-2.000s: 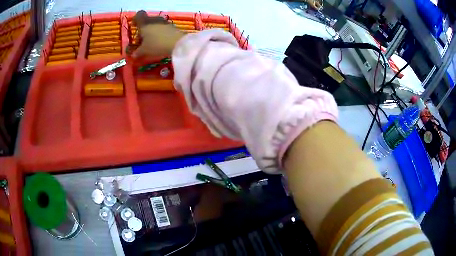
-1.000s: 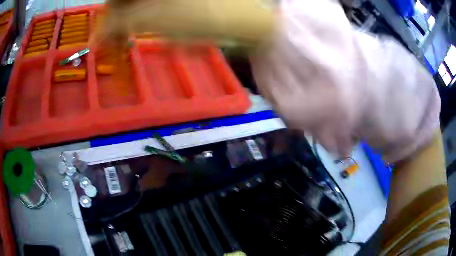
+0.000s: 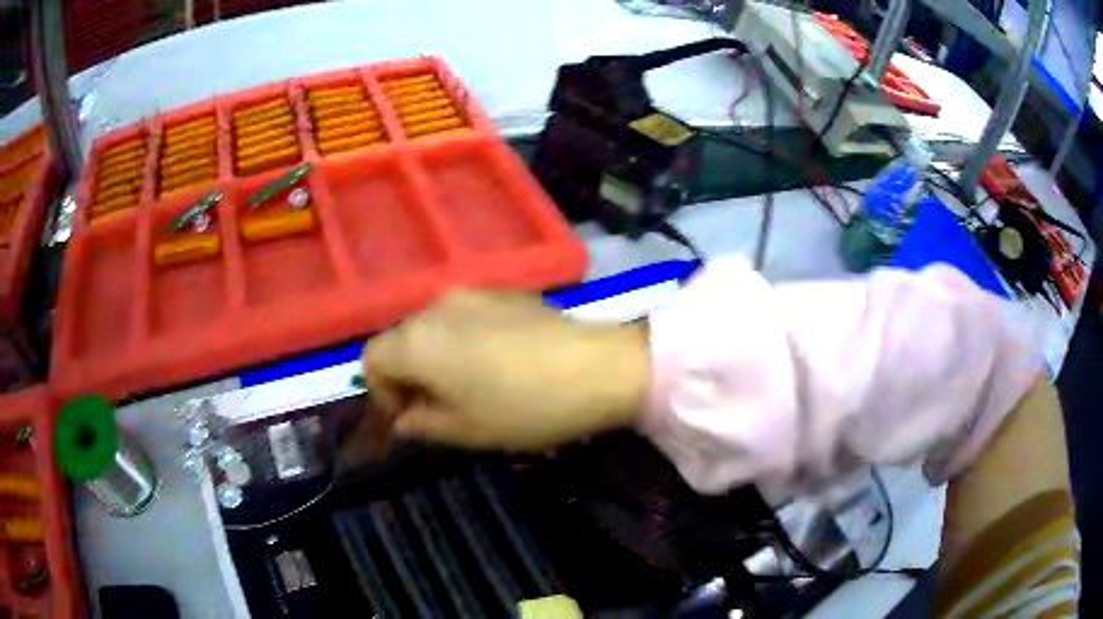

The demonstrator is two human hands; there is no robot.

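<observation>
My right hand [image 3: 484,369], in a pink sleeve cover, reaches in from the right over the dark printed mat [image 3: 423,520]. Its fingers point down and are blurred, so any grip is hidden. A small green end, likely of a circuit board [image 3: 359,381], shows beside the fingertips. The hand covers the rest of that spot. Small round silvery parts [image 3: 230,472] lie at the mat's left corner. A thin wire curves over the mat beside them. My left hand is out of the picture.
An orange-red tray [image 3: 411,284] behind the mat holds rows of orange cells [image 3: 266,133] and two green boards [image 3: 281,185]. A green-rimmed solder spool [image 3: 87,438] stands left. A black station [image 3: 617,157], a bottle [image 3: 889,206] and a blue bin [image 3: 950,248] are at back right.
My right hand has moved from the tray's back compartments down to the mat, over the place where the crossed green boards lay. The camera view has shifted.
</observation>
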